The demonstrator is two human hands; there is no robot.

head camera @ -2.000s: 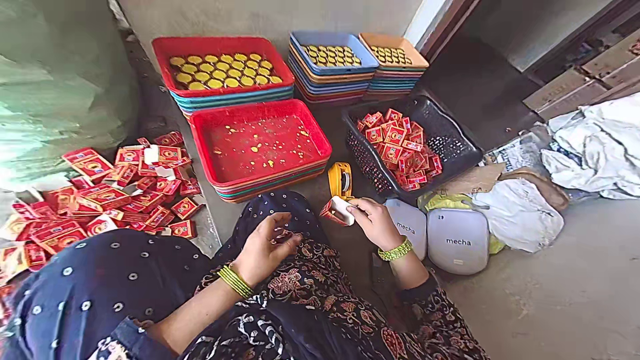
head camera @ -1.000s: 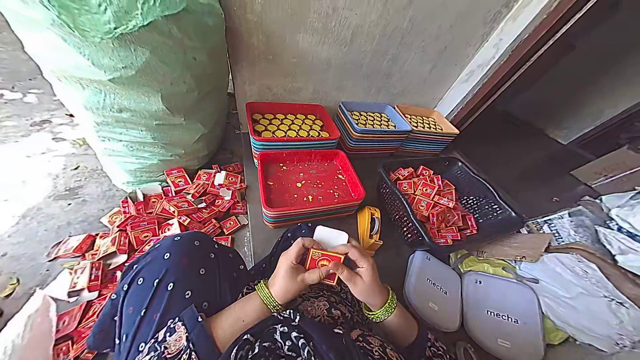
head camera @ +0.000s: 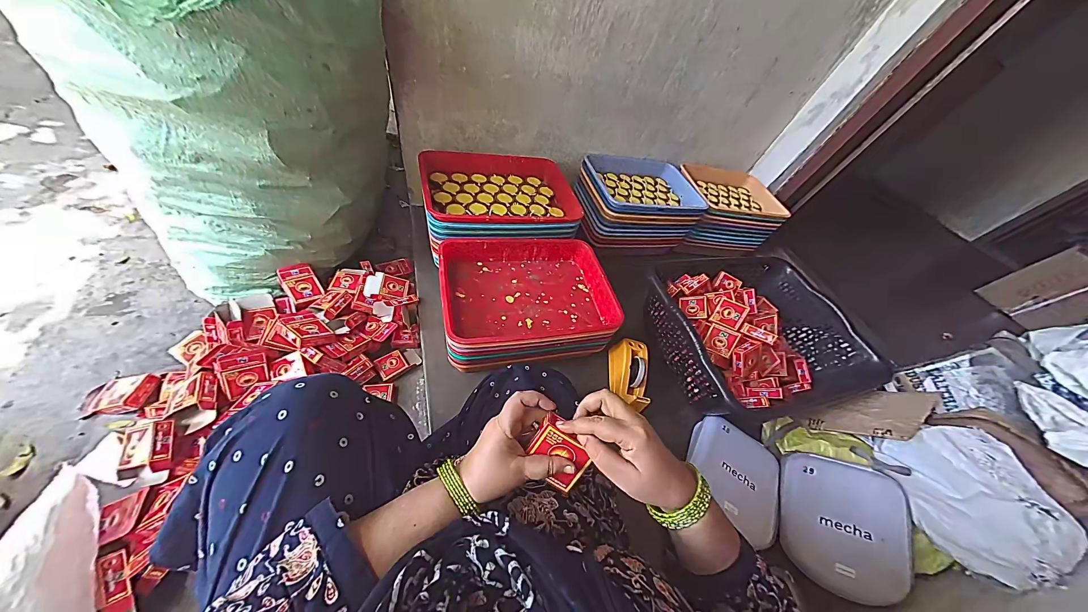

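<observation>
A small red printed cardboard box (head camera: 561,452) is between my hands, above my lap. My left hand (head camera: 507,450) grips its left side, thumb across the front face. The fingers of my right hand (head camera: 625,446) press on its top edge, where no raised flap shows. Just beyond my right hand stands a yellow tape dispenser (head camera: 629,374). Many similar red boxes (head camera: 242,370) lie in a loose heap to the left, some with white flaps raised. More red boxes (head camera: 729,314) fill the left part of a black plastic basket (head camera: 850,374) on the right.
Ahead, a red tray (head camera: 531,297) with yellow crumbs tops a stack. Behind it, stacked red, blue (head camera: 693,200) and orange trays hold round yellow-topped pieces. A large green sack (head camera: 280,127) stands at left. Two grey cases (head camera: 846,527), white plastic bags (head camera: 977,501) and cardboard lie at right.
Two seconds ago my hands were apart, the box in my right hand; both came together on it. Its white flap, raised one second ago, is now folded down. The view has swung left.
</observation>
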